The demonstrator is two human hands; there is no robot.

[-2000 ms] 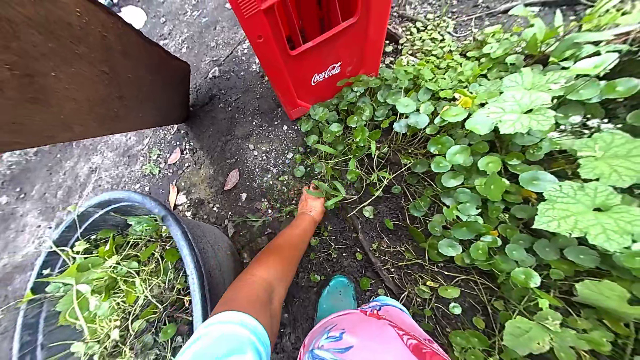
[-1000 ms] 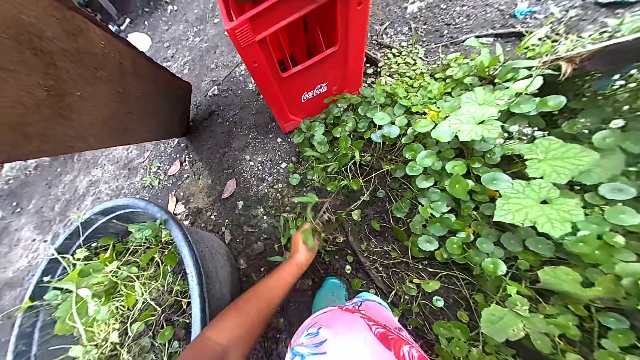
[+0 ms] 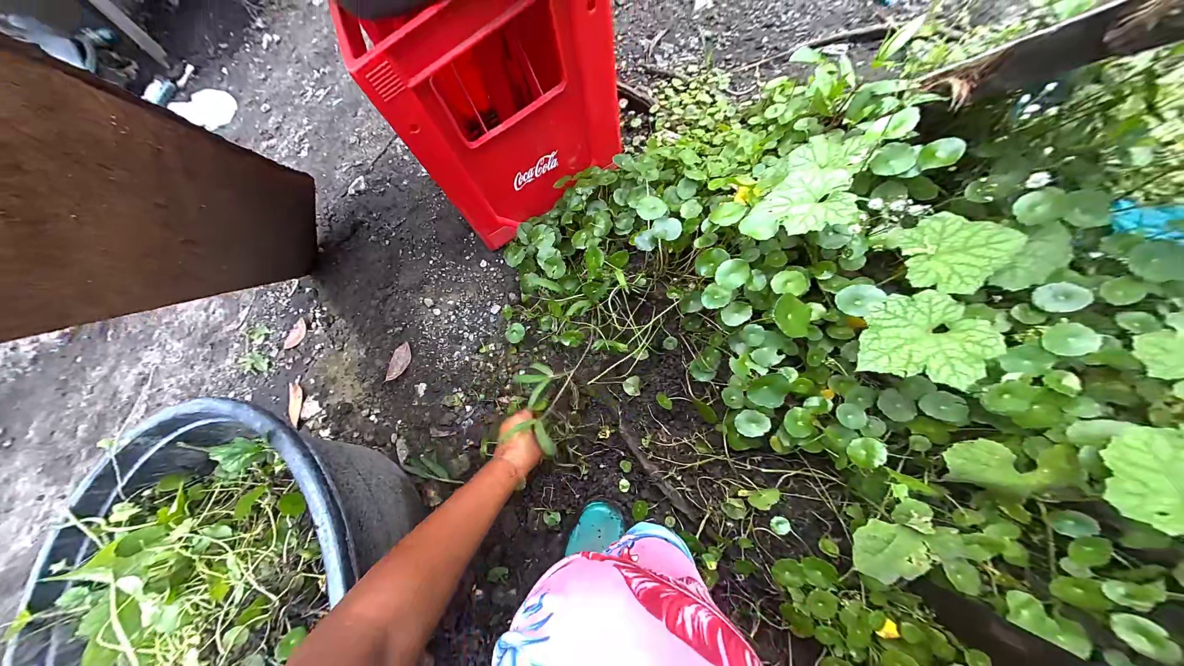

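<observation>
My left hand [image 3: 520, 444] reaches in from the lower left, low over the dark soil, closed on a small bunch of pulled weeds [image 3: 544, 393]. Leaves stick out above the fingers, and long thin stems trail up and right towards the patch of round-leaved ground plants [image 3: 735, 273]. The fingertips are mostly hidden by the leaves. To the left of the forearm stands a black plastic tub [image 3: 268, 421] holding a heap of pulled greenery [image 3: 203, 555]. My right hand is out of view.
A red plastic bottle crate [image 3: 573, 129] stands ahead, against the plants. A brown wooden panel [image 3: 157, 203] juts in from the left. Broad vine leaves [image 3: 930, 342] spread at right, below a weathered board [image 3: 1036, 60]. A teal boot [image 3: 595, 527] rests on the soil.
Between the oldest frame and now, my left hand has lifted a clump of weeds with trailing stems from the edge of the plants and moved a little left with it.
</observation>
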